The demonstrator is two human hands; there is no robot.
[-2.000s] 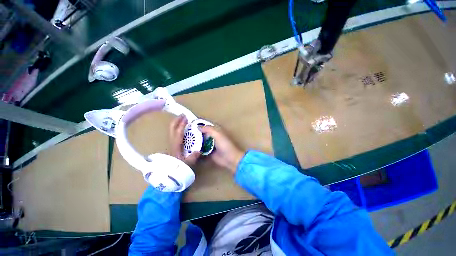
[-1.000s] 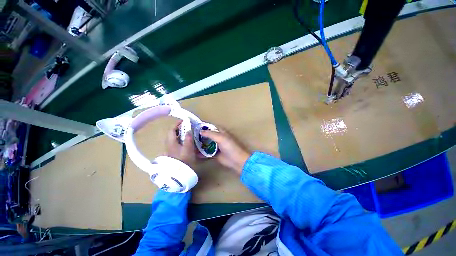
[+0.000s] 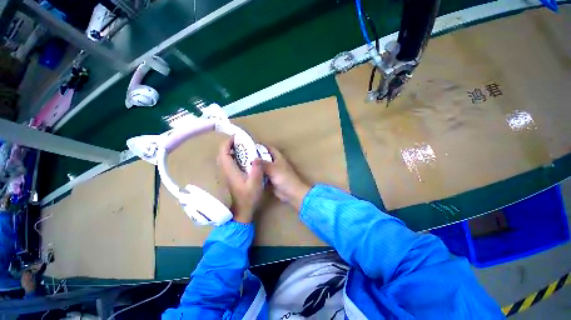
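Observation:
White cat-ear headphones (image 3: 168, 179) with a pinkish inner headband are held over the cardboard mat, their far ear cup (image 3: 204, 206) hanging at the lower left. My left hand (image 3: 243, 181) holds the white speaker cover (image 3: 241, 152) with dark slots at the near cup. My right hand (image 3: 282, 177) grips the ear cup (image 3: 263, 152) from the right side. The cover and cup are close together; my fingers hide whether they touch. The inside of the cup is mostly hidden.
The black hanging screwdriver (image 3: 416, 31), with its silver nose (image 3: 394, 74) and blue hose (image 3: 362, 25), hangs over the right cardboard mat (image 3: 451, 137). Another headphone set (image 3: 143, 95) lies on the green belt beyond the rail. A blue bin (image 3: 519, 228) is below the bench edge at right.
My left hand has moved up around the speaker cover, and the green-dark part inside the cup is now hidden. The headphones have tilted. The screwdriver has shifted in view.

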